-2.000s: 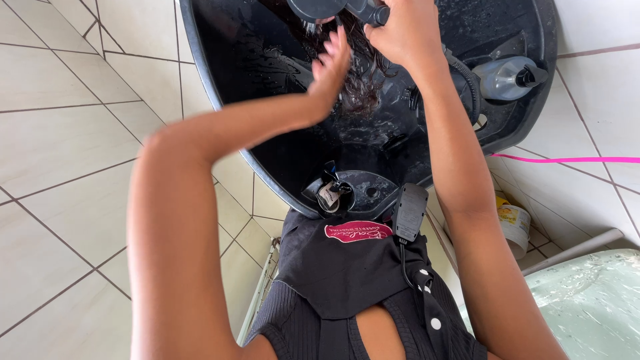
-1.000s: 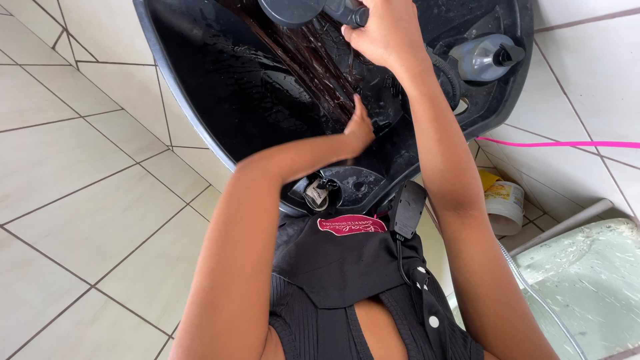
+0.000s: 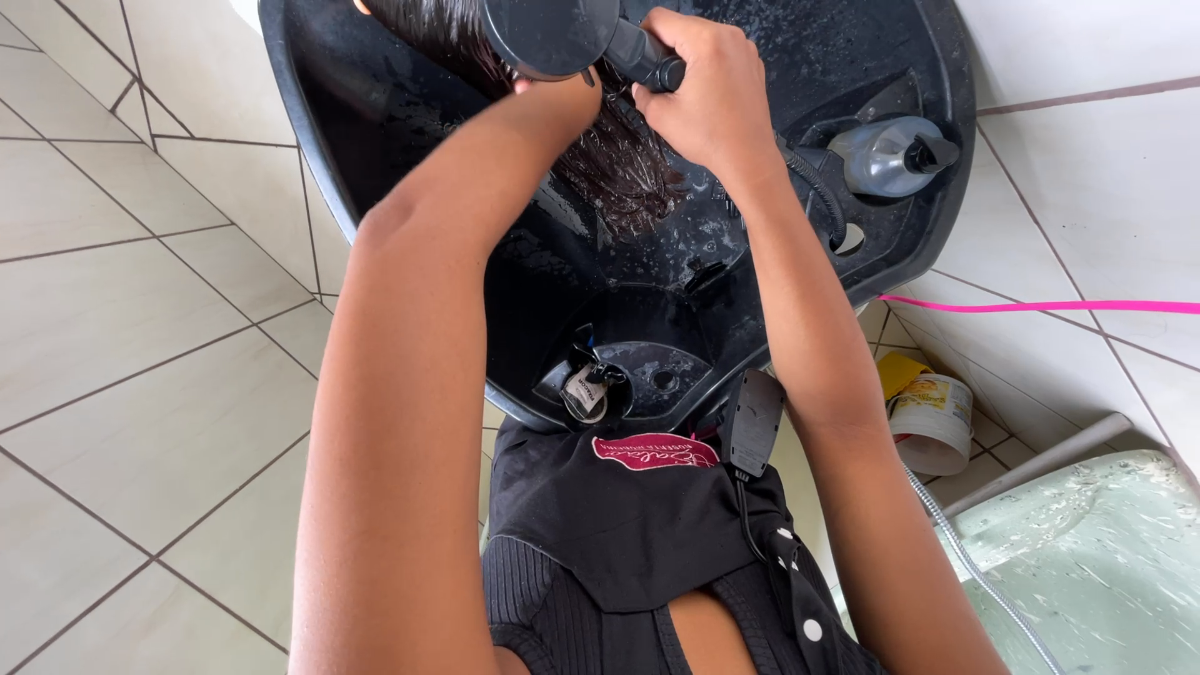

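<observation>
Long dark wet hair [image 3: 623,178] of a person hangs into a black shampoo basin [image 3: 305,122]. My right hand [image 3: 717,89] is closed around the handle of a black shower head [image 3: 553,33], whose round head is over the hair. Beneath the shower head, my left hand [image 3: 548,86] is at the hair, with its fingers mostly hidden, so whether they grip it cannot be told. A black hose [image 3: 816,178] runs along the right side of the basin.
A pump bottle [image 3: 877,157] stands in the basin's right recess. A small container [image 3: 587,394] sits in the near recess. A black device [image 3: 755,424] with a cord lies against my black apron [image 3: 637,534]. At right are a white bucket [image 3: 937,422], a pink cord [image 3: 1031,306] and a greenish tub [image 3: 1106,562].
My left hand has moved from the lower, open part of the basin up to the hair under the shower head. My right hand still holds the shower head.
</observation>
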